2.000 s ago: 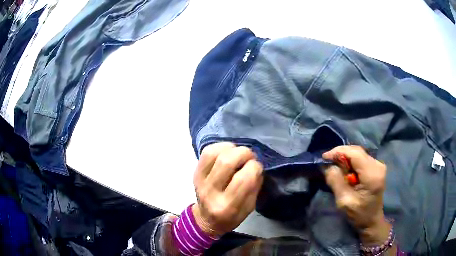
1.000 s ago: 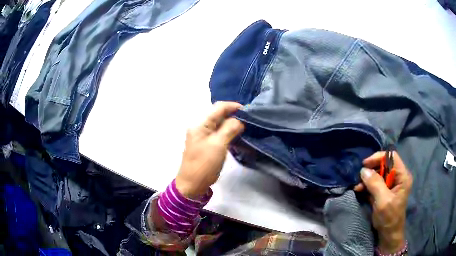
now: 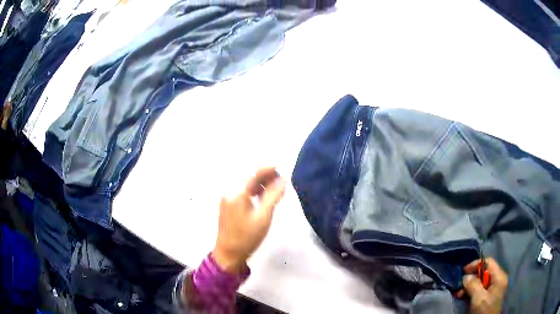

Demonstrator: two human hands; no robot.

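The denim jacket [image 3: 399,178] lies inside out at the right, grey-blue with a dark blue collar [image 3: 328,162] pointing left and a small pale neck label [image 3: 360,128]. Its dark-edged opening [image 3: 417,251] gapes near the front. My right hand [image 3: 488,288] is at the right end of this opening, fingertips on its edge, holding the thread snips [image 3: 484,275] with orange-red handles; the dark blades point up. My left hand [image 3: 245,214] is blurred, off the jacket to its left, over the white table. Its fingers look apart; a fine thread between them cannot be made out.
A second grey-blue jacket [image 3: 123,80] lies along the left and back of the white table [image 3: 202,135]. Dark garments [image 3: 141,264] hang or lie below the front left edge. A white care label [image 3: 544,252] shows at the right. Another person's fingers [image 3: 7,114] show at the far left edge.
My left hand has let go of the jacket's edge and moved left of it. The opening has narrowed. The view has shifted, so both jackets sit lower and further right in it.
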